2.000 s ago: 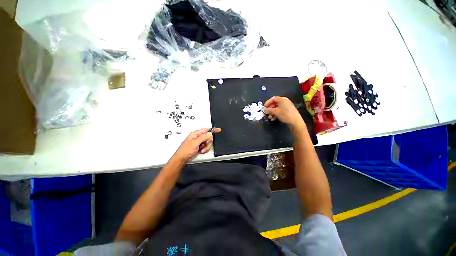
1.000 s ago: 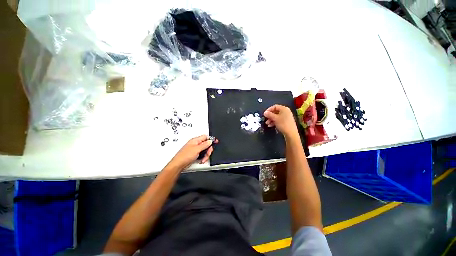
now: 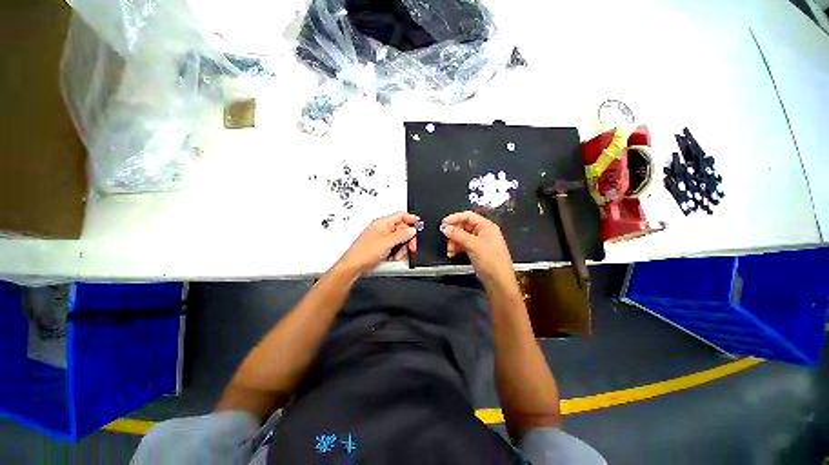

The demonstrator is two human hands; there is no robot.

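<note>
My left hand [image 3: 386, 240] is at the left front of the black work mat [image 3: 509, 236], its fingers closed on a black stem whose end shows a small pale round at the fingertips [image 3: 418, 226]. My right hand [image 3: 473, 238] is just right of it, thumb and finger pinched on a tiny white washer [image 3: 444, 229]. The hands are a small gap apart. White washers [image 3: 493, 189] lie heaped on the mat behind my right hand.
A hammer [image 3: 568, 227] lies on the mat's right side, handle over the edge. Right of it are a red tape dispenser [image 3: 622, 218] and a pile of black stems [image 3: 695, 182]. Metal rings [image 3: 346, 186] lie left. Plastic bags [image 3: 136, 136] and a carton [image 3: 36, 118] stand further left.
My right hand has moved from the washer heap forward and left, close to my left hand, uncovering the hammer. The view has shifted. My left hand still holds the stem.
</note>
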